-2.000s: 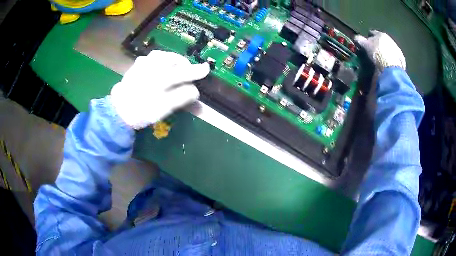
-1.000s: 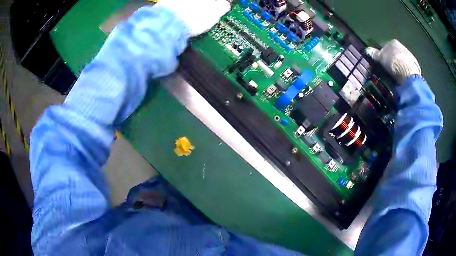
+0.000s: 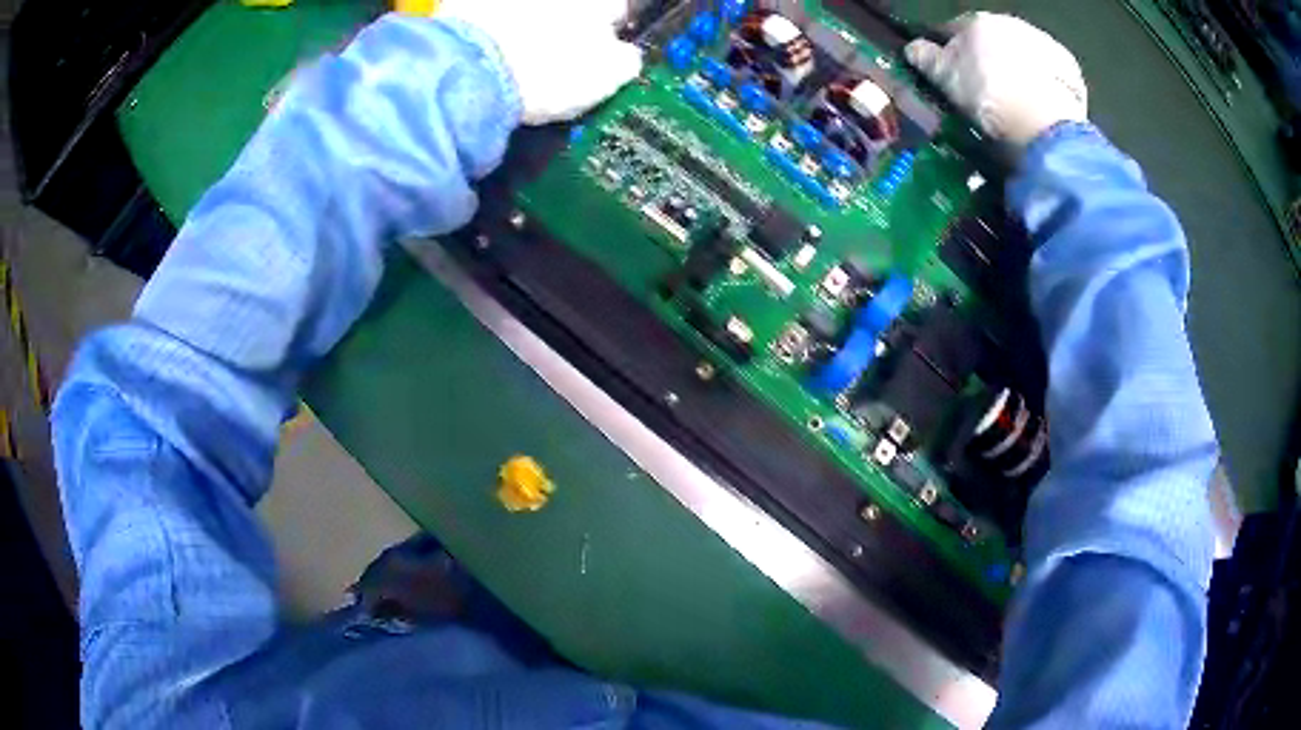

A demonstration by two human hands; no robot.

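Note:
The framed circuit board point(image 3: 742, 285) lies slanted on the steel plate point(image 3: 649, 449), component side up. It has a thick black border, blue parts, dark coils and a coil with white bands. My white-gloved left hand point(image 3: 549, 57) is at the board's upper left end, cut by the top edge; its grip on the frame is hidden. My white-gloved right hand point(image 3: 1006, 79) is on the frame's far edge, thumb on the rim. My right sleeve hides the board's right end. I see no tool in either hand.
The green bench top point(image 3: 685, 606) shows in front of the plate, with a yellow lump point(image 3: 524, 484) on it. Dark bins or racks point(image 3: 100, 107) stand at left. Dark equipment shows at the upper right. Grey floor with yellow-black tape lies at far left.
My left hand has moved from the near edge to the board's upper left end. My right hand has moved along the rim toward the far edge. The board sits at a steeper slant in view.

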